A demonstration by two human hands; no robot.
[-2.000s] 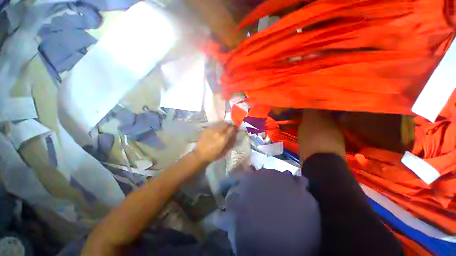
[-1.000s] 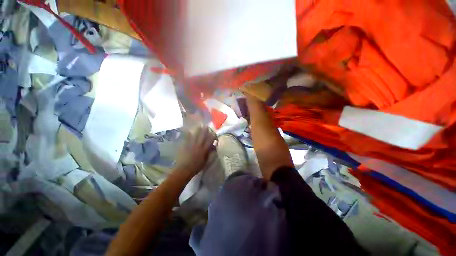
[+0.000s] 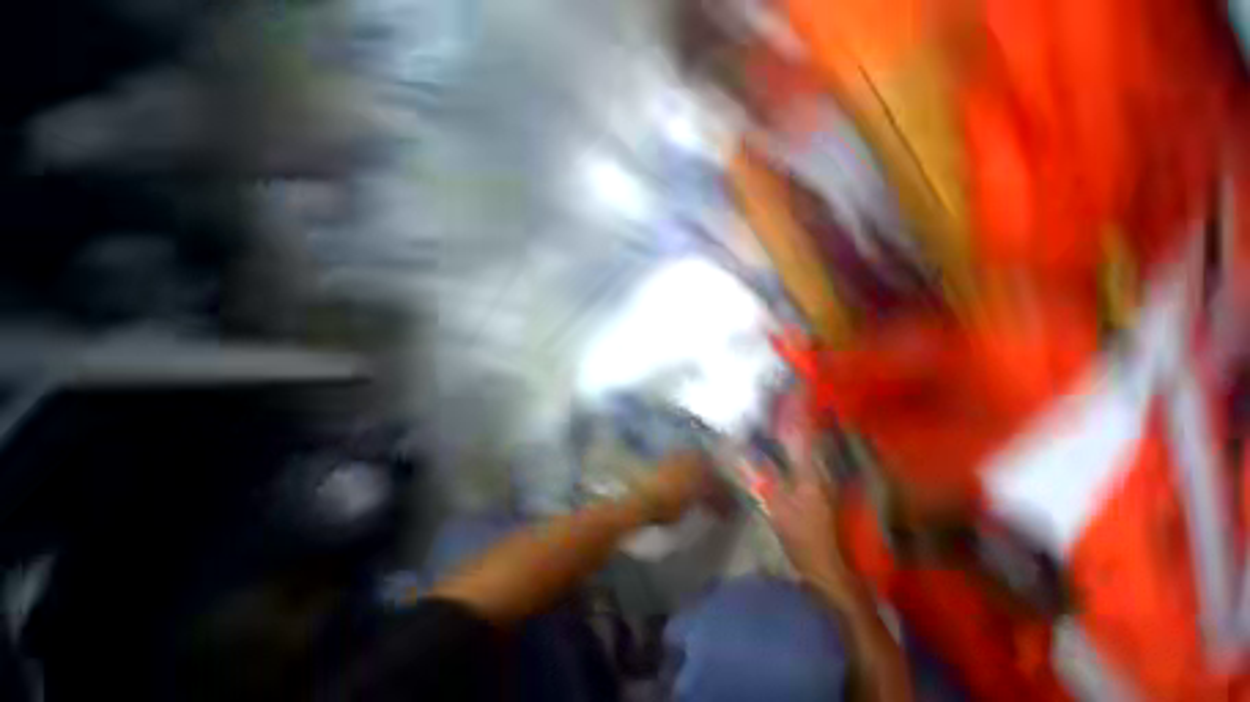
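The picture is strongly blurred. My left hand (image 3: 681, 486) is near the lower centre, its forearm coming from the lower left; whether it holds anything cannot be told. My right hand (image 3: 799, 505) is just right of it, with a small gap between the two. Its fingers point up, and a small red and white patch shows beside them; I cannot tell if it is held. Orange-red fabric bundles (image 3: 905, 412) lie to the right of my hands. A bright white piece (image 3: 685, 343) lies just beyond my hands.
A white strip or sheet (image 3: 1076, 446) lies on the orange-red fabric at the right. Blurred pale scraps (image 3: 507, 261) spread over the floor ahead. A dark area with a pale straight edge (image 3: 206, 362) is at the left. My blue-grey clothed knee (image 3: 761, 645) shows at the bottom.
The view has swung left, bringing in the dark area. My right hand has come out of the orange-red fabric area and is now beside my left hand. The large white-topped bundle is no longer recognisable.
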